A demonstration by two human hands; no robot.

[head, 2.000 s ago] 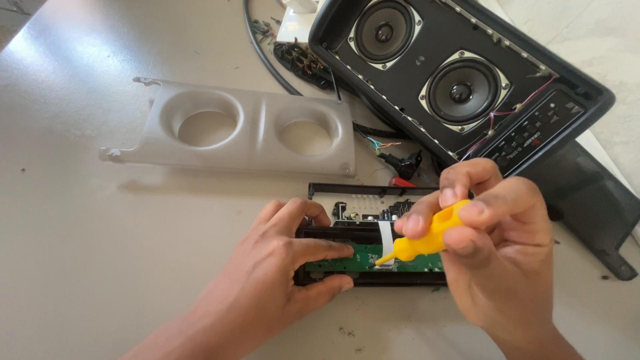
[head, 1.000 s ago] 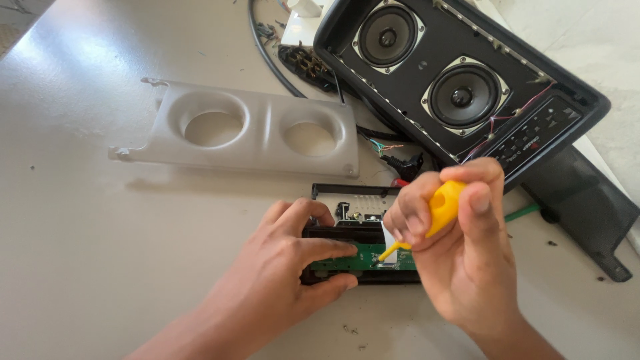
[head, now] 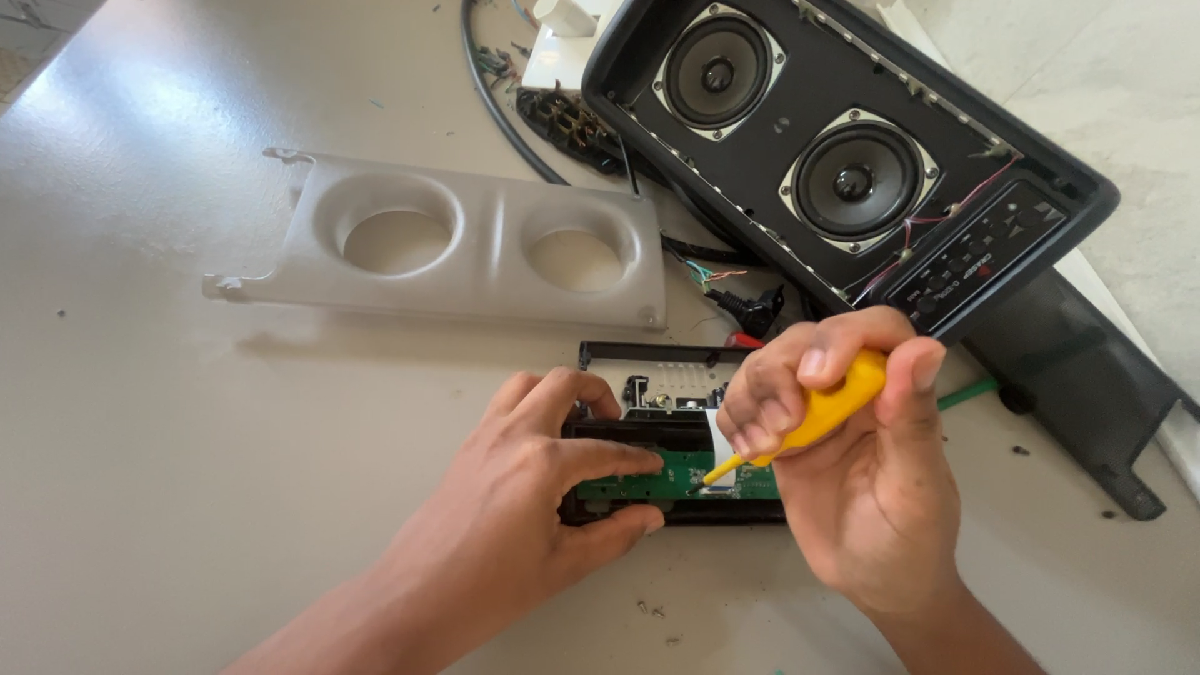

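Observation:
A yellow-handled screwdriver (head: 834, 408) is gripped in my right hand (head: 853, 469), its shaft slanting down to the left. The tip meets, or hovers just over, a green circuit board (head: 637, 486) beside a white flat ribbon cable (head: 722, 459). That board lies in a black plastic housing (head: 675, 513). My left hand (head: 534, 469) grips the housing's left end, with the index fingertip on the board and the thumb at the near edge. Behind the housing is a black frame (head: 656, 352) with electronic parts, partly hidden by my right hand.
A black speaker enclosure (head: 783, 122) with two drivers lies at the upper right, over a dark panel (head: 1050, 375). A translucent plastic cover (head: 492, 244) with two round holes lies behind my left hand. Cut cable ends (head: 712, 277), a black plug (head: 750, 309) and small screws (head: 652, 609) lie around.
My right hand has tilted the screwdriver's handle more upright, and its tip has stayed near the ribbon cable. My left hand has stayed on the housing.

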